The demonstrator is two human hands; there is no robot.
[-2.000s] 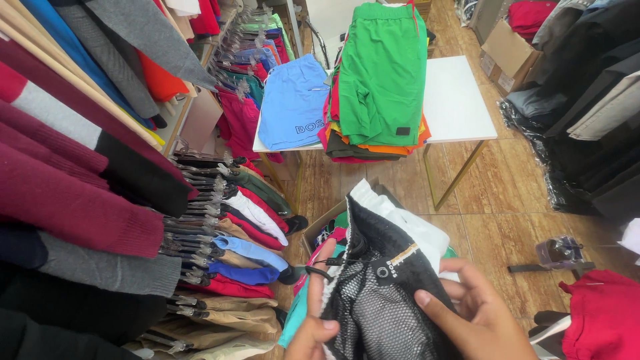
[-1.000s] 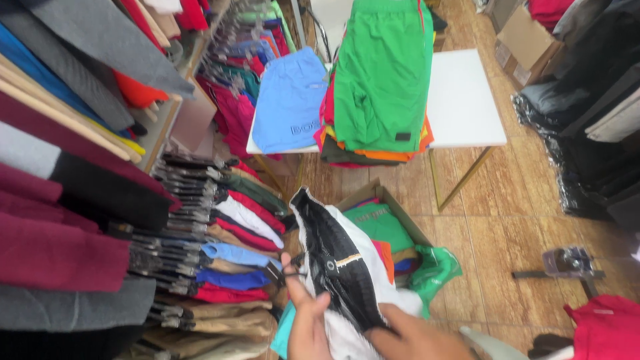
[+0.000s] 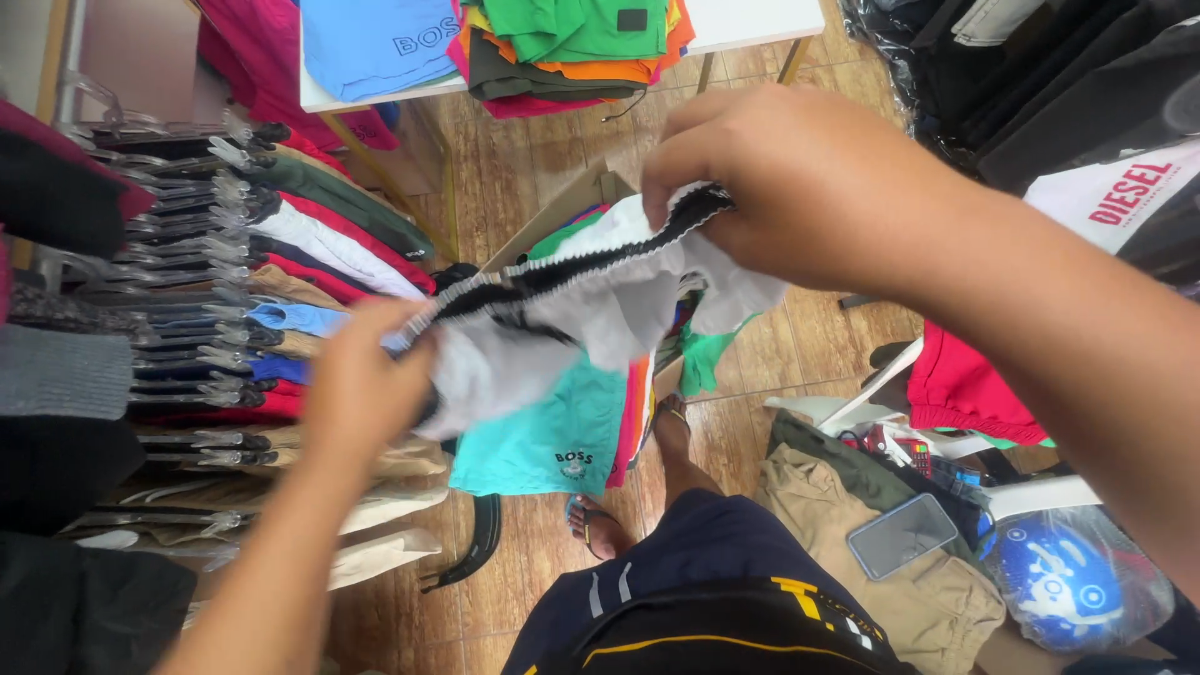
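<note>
Stretched between both hands, a pair of white shorts (image 3: 600,319) hangs by its elastic waistband, the black inside of which shows. My left hand (image 3: 375,375) grips one end of the waistband and is slightly blurred. At the other end, higher up, my right hand (image 3: 722,178) is closed on the band. Below the white shorts lie turquoise shorts (image 3: 534,431) with a printed logo, over pink and orange ones. Behind them is an open cardboard box (image 3: 553,216) with folded clothes, and green fabric (image 3: 703,356) hangs over its side.
A white table (image 3: 750,23) bears blue shorts (image 3: 375,47) and a pile topped by green shorts (image 3: 562,28). Clothes on clip hangers (image 3: 206,281) crowd the left. At the lower right are a phone (image 3: 903,536) on beige trousers (image 3: 844,506), red shorts (image 3: 975,384) and a bagged blue item (image 3: 1059,581).
My hands have moved apart, and the waistband, earlier bunched between them, is now drawn out lengthwise. The view has tilted down, bringing the feet into sight.
</note>
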